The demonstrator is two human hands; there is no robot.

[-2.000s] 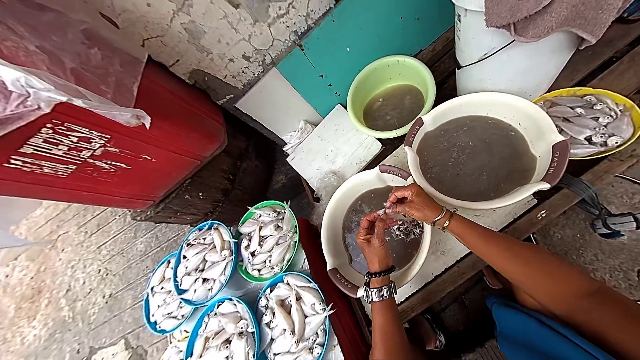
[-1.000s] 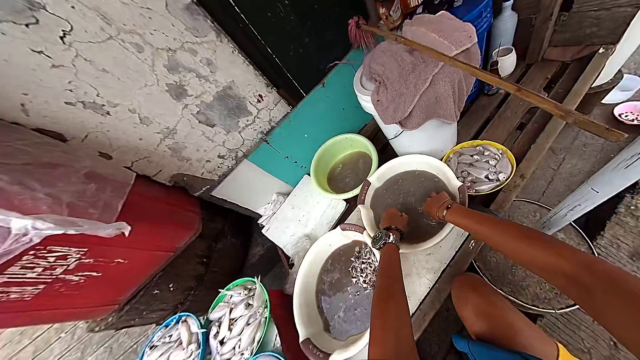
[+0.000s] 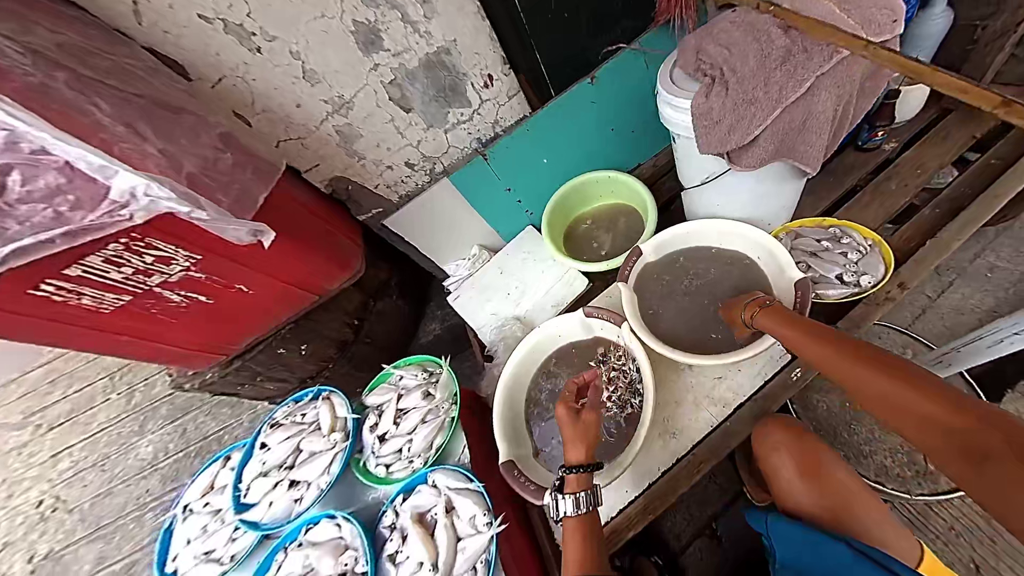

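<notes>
My left hand (image 3: 579,404), with a metal watch and a dark beaded bracelet at the wrist, is over the near white basin (image 3: 512,400) of murky water. Its fingers are bent beside a heap of small fish scraps (image 3: 620,380); whether they hold anything I cannot tell. My right hand (image 3: 740,316), wearing thin bangles, dips into the cloudy water of the farther white basin (image 3: 704,232), with its fingers hidden below the surface. Right of that basin, a yellow-rimmed bowl (image 3: 886,268) holds silvery fish.
A green basin (image 3: 568,204) of murky water stands behind, beside a white board (image 3: 520,284). A white lidded bucket (image 3: 704,176) carries a brown towel (image 3: 768,80). Several fish-filled bowls, one green-rimmed (image 3: 454,408), stand lower left, near a red container (image 3: 240,280). A wooden stick (image 3: 904,64) crosses the upper right.
Both hands met over the near basin two seconds ago, then were in the farther basin one second ago. My left hand has returned to the near basin; my right remains in the farther one.
</notes>
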